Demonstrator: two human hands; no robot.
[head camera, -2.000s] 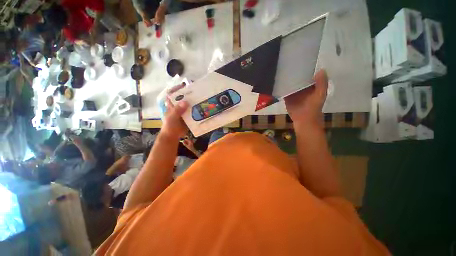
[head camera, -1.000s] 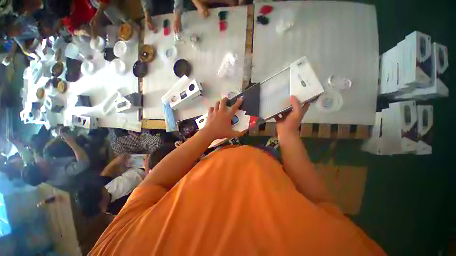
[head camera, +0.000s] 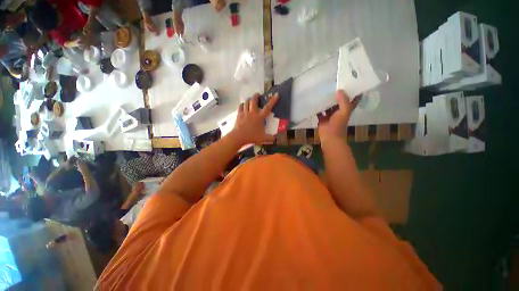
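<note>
A long white retail box (head camera: 314, 88) with a dark panel and a little red lies slantwise between my hands, over the near edge of the white table. Its right end is a white part (head camera: 355, 69) with a small dark oval, standing out at an angle. My left hand (head camera: 252, 121) is spread over the left part of the box, fingers on the dark panel, and hides most of the print there. My right hand (head camera: 336, 116) grips the near edge towards the right end, thumb on top, with its fingers partly hidden.
White finished boxes (head camera: 452, 54) stand in stacks beyond the table's right end. A white insert with dark holes (head camera: 200, 103), a dark round lid (head camera: 192, 74) and a clear plastic bag (head camera: 246, 65) lie left on the table (head camera: 392, 34). People sit along both sides at left.
The full-length picture side was in view two seconds ago. My left hand has since moved onto the dark panel, and the white right end has come into view and now sits more angled.
</note>
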